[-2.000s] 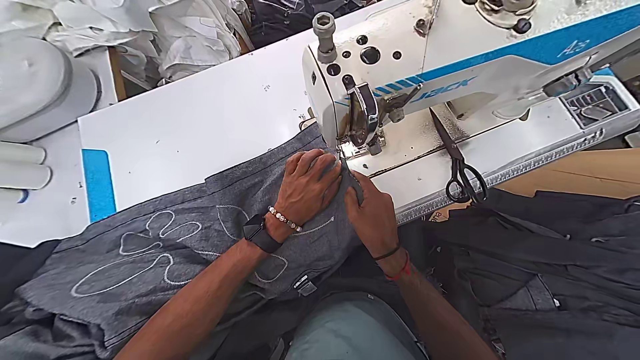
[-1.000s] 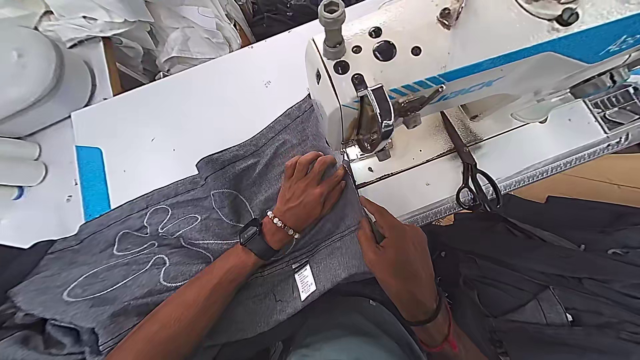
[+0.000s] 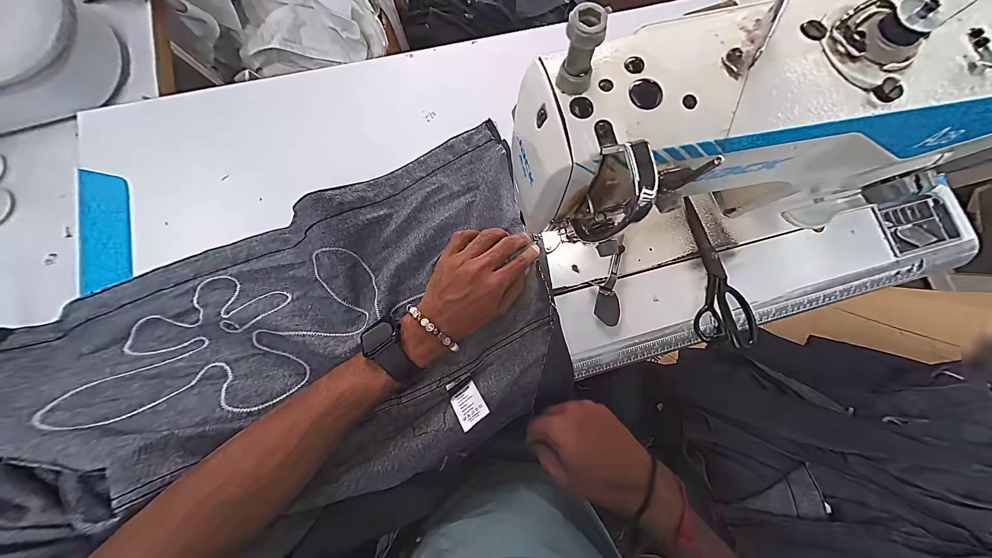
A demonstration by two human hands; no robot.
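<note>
Dark grey denim fabric [image 3: 256, 256] lies across the sewing table, with stitched pale looping outlines and a small white care label [image 3: 468, 404]. My left hand [image 3: 484, 283] presses flat on it, fingertips beside the needle area of the white and blue Jack sewing machine [image 3: 659, 139]. The fabric's right edge runs close to the presser foot [image 3: 552, 239]. My right hand [image 3: 593, 457] is lower, near the fabric's lower right corner in front of my lap; it is blurred, its fingers curled, and whether it holds cloth cannot be told.
Black-handled scissors [image 3: 721, 294] lie on the machine bed, handles over the front edge. More dark garments [image 3: 775, 449] are heaped at the lower right. White cloth pieces [image 3: 310, 35] are piled behind the white table [image 3: 209, 163]. Rounded white objects [image 3: 58, 62] stand at the upper left.
My right hand has moved from the fabric's edge near the needle down towards my lap. The fabric's far right corner now shows beside the machine head. My left hand stays on the fabric.
</note>
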